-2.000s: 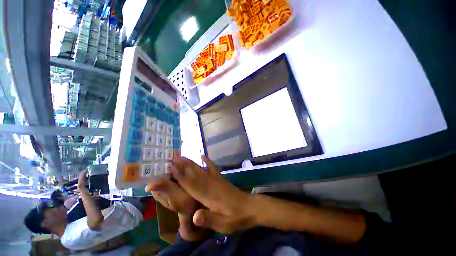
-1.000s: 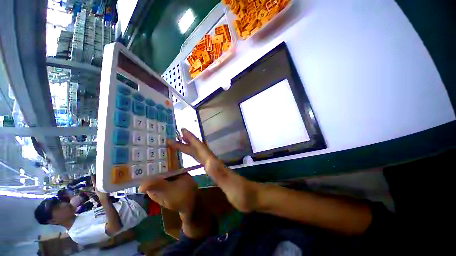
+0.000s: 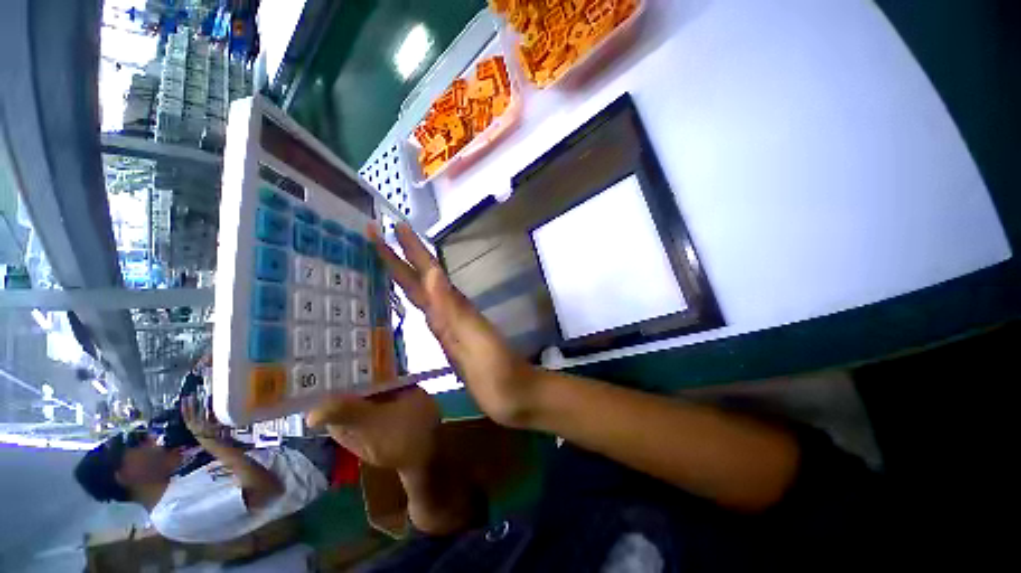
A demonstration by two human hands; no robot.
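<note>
The white calculator housing (image 3: 233, 280) is tilted up at left, with blue, white and orange keys seated and a dark strip along its top. My left hand (image 3: 386, 431) holds its lower edge; some fingers are hidden behind it. My right hand (image 3: 465, 330) is above it in the picture, fingers extended, their tips at the key column by the housing's right edge. I see nothing held in it. A dark flat fixture (image 3: 493, 263) with a white opening lies on the paper behind the right hand.
Two clear trays of orange keycaps (image 3: 465, 112) (image 3: 565, 39) stand on white paper (image 3: 806, 168). A pale block with black dots (image 3: 386, 179) is beside them. A brown carton (image 3: 386, 498) is below the bench. Another person (image 3: 235, 487) sits at lower left.
My right hand has moved up along the housing's right edge, from the lower keys toward the upper ones. The housing has shifted left and turned more toward me.
</note>
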